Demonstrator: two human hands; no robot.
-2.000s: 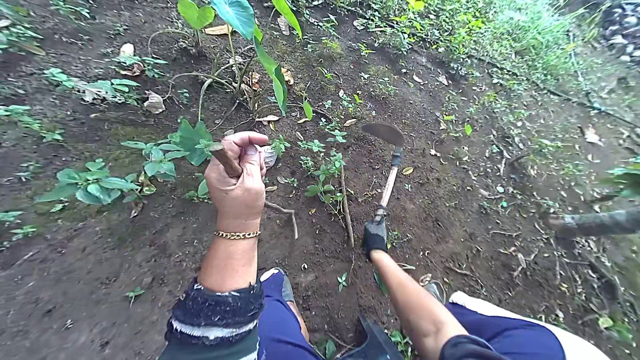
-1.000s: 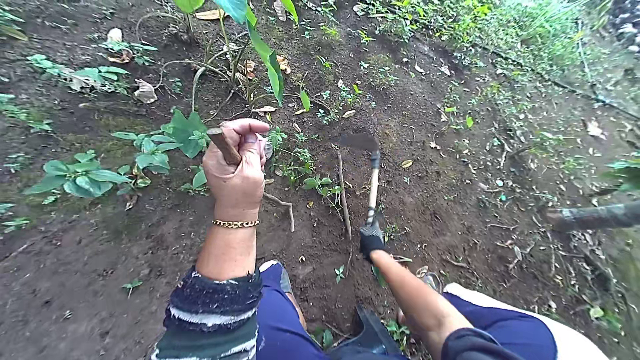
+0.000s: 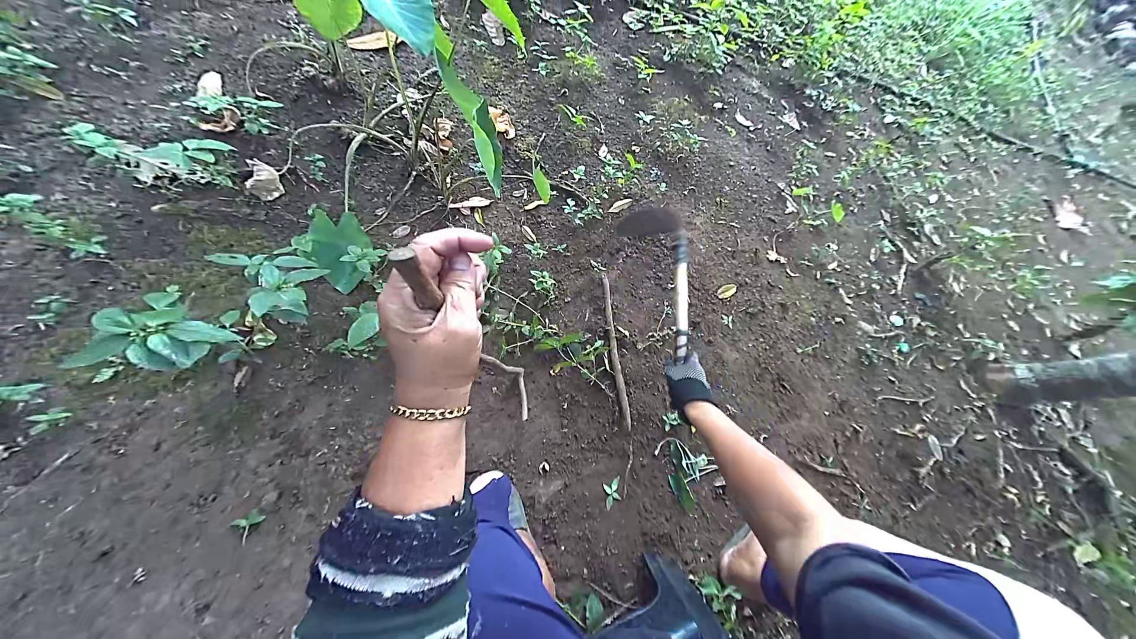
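Observation:
My left hand (image 3: 435, 311), bare with a gold chain bracelet at the wrist, is closed around a short wooden stick or handle (image 3: 415, 277) whose cut end points up. The rest of that wood is hidden by the hand. My right hand (image 3: 688, 377), in a grey and black glove, grips the pale handle (image 3: 682, 297) of a sickle-like tool. Its dark curved blade (image 3: 649, 222) points left, over or on the soil. Low weeds (image 3: 568, 351) and a thin stick (image 3: 615, 355) lie between the two hands. An uprooted-looking leafy sprig (image 3: 683, 475) is just below the glove.
Dark bare soil surrounds my feet. A large-leaved plant (image 3: 475, 106) stands ahead, with leafy weeds (image 3: 160, 337) at left. A thick branch or pole (image 3: 1069, 377) juts in from the right. A black curved object (image 3: 666, 603) lies between my legs, and grass (image 3: 941, 62) grows at upper right.
The blade has swung left from its place two seconds ago, then moved slightly up and right with my right hand over the last second. My left hand keeps its hold on the wood.

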